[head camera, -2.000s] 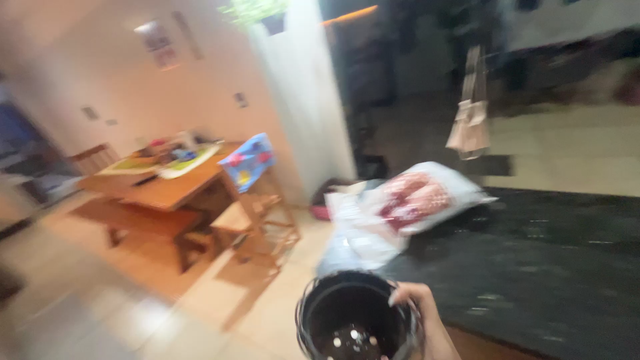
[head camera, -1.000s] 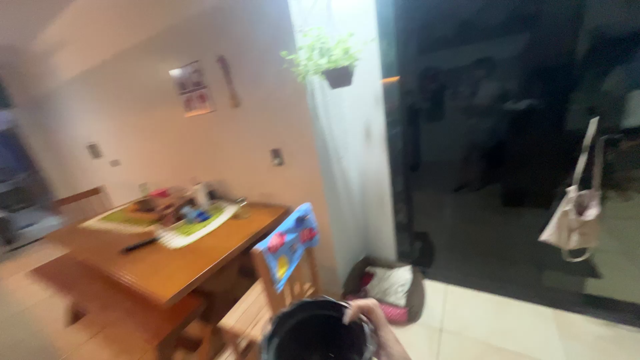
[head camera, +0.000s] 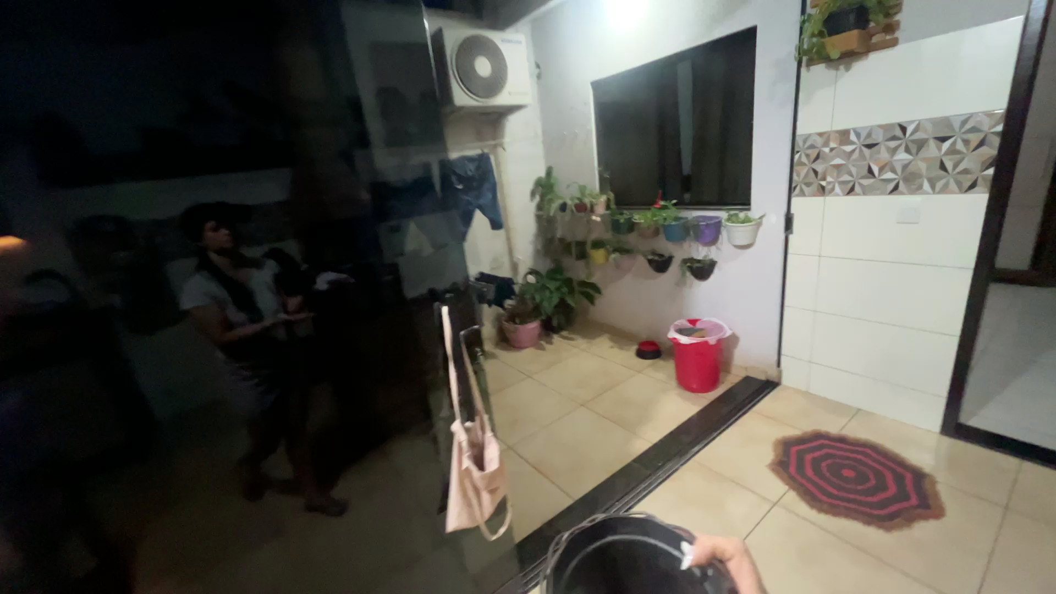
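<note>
My right hand (head camera: 719, 561) grips the rim of a round black pot (head camera: 631, 561) at the bottom of the head view, the thumb over its right edge. The pot's lower part is cut off by the frame, and its dark inside shows no clear contents. My left hand is not in view. Beyond the pot, a pink cloth bag (head camera: 477, 478) hangs by long straps at the edge of a dark glass door (head camera: 330, 371). The black door track (head camera: 652, 462) runs along the floor behind the pot.
An octagonal crochet rug (head camera: 854, 474) lies on the tiles at right. Past the track stand a red bucket (head camera: 697, 363), a red and black bowl (head camera: 648, 351) and a pink plant pot (head camera: 521, 332). Potted plants (head camera: 674, 228) hang along the wall under a window. The glass reflects a person.
The view has swung far to the right, from the wooden table and chair to the doorway and the area beyond it. The black pot remains in my right hand.
</note>
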